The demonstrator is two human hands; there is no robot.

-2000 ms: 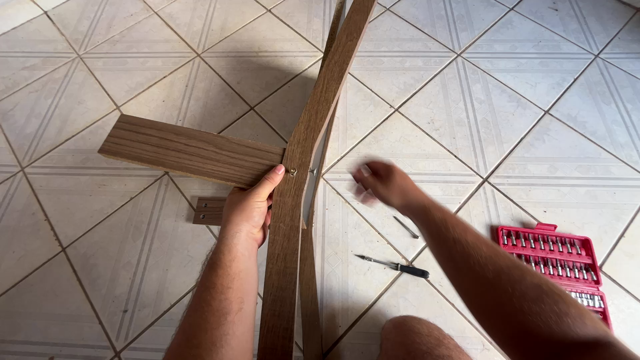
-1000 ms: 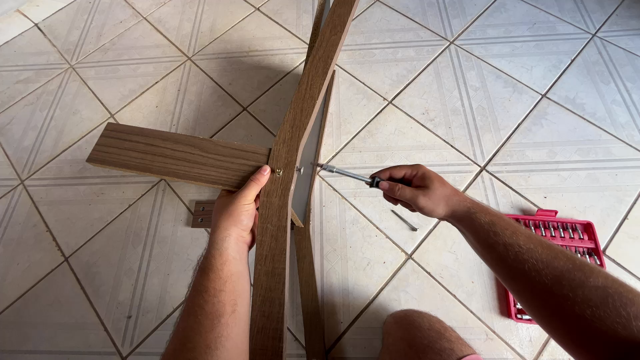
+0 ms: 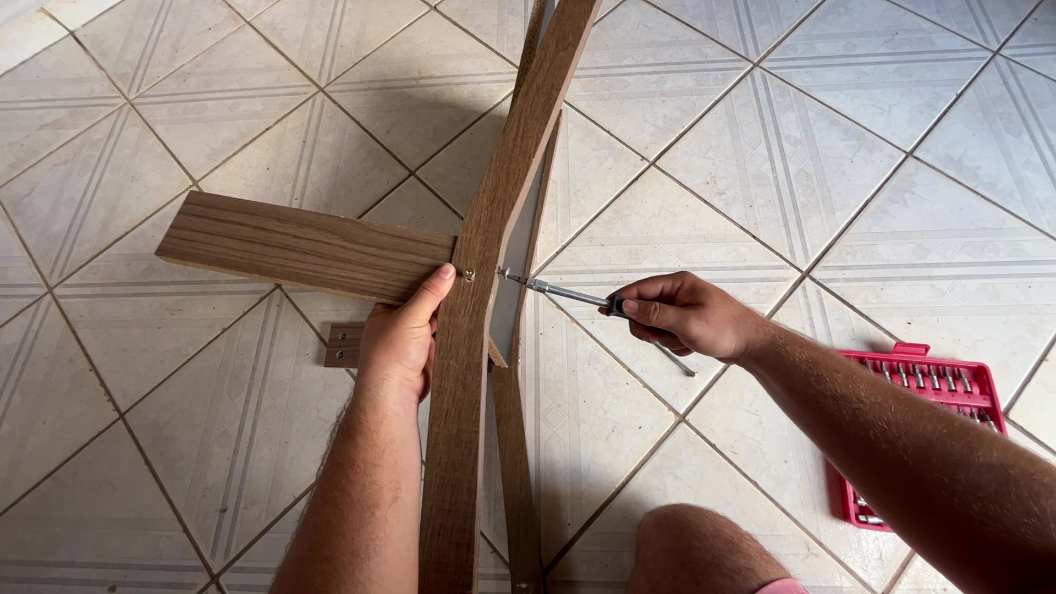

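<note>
My left hand grips a short wood-grain board where it meets a long bent wood-grain rail, thumb on the joint. A small metal fastener shows on the rail's face near my thumb. My right hand is closed around the dark handle of a screwdriver. The screwdriver points left, its tip at a screw on the rail's right edge. Whether the tip sits in the screw head is too small to tell. Behind the rail runs a second long wooden piece, partly hidden.
A red case of metal bits lies on the tiled floor at the right, partly behind my right forearm. A thin metal rod lies below my right hand. A small wooden piece with two holes is left of my left wrist. My knee is at the bottom.
Two seconds ago the screwdriver lay on the floor and my right hand was blurred above it. My right hand has since taken hold of it and brought it to the rail. My left hand keeps its grip.
</note>
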